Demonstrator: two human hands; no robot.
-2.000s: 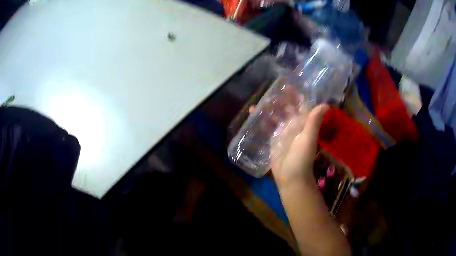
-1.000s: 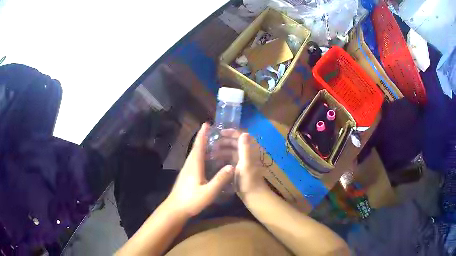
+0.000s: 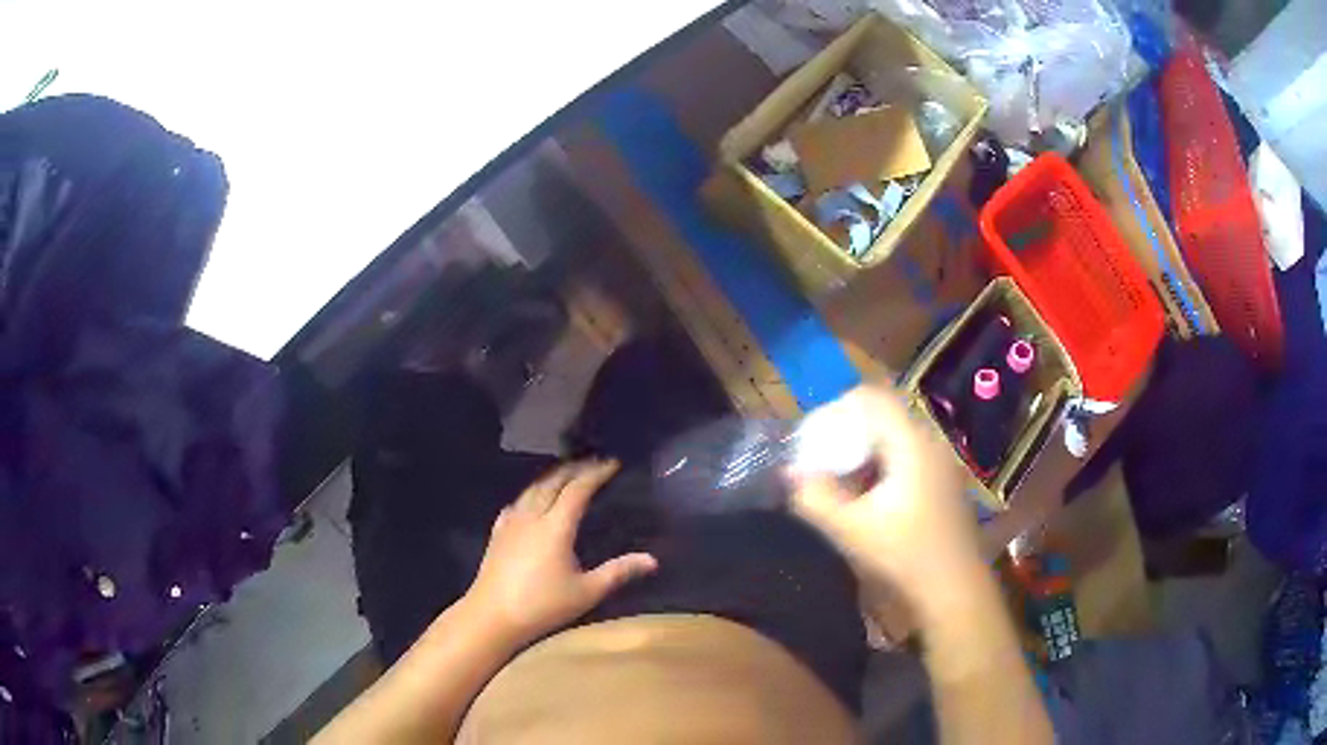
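A clear plastic bottle (image 3: pixel 720 463) lies sideways over the dark cloth in front of my body, blurred. Its white cap end (image 3: pixel 835 437) is in the fingers of my right hand (image 3: pixel 902 510), and its base points left. My left hand (image 3: pixel 542 560) is empty beyond the bottle's base, palm towards it, with thumb and fingers apart. It does not touch the bottle.
The white table (image 3: pixel 349 131) fills the upper left, with a dark jacket (image 3: pixel 102 320) over its corner. Right are a cream bin of scraps (image 3: pixel 793 230), a smaller bin with pink-topped items (image 3: pixel 946 349), a red basket (image 3: pixel 1077 277) and cardboard with blue tape (image 3: pixel 728 277).
Two seconds ago one hand held the bottle by the bins. It then stood upright between both hands. Now it is tipped sideways, my left hand has let go, and my right has moved to the cap.
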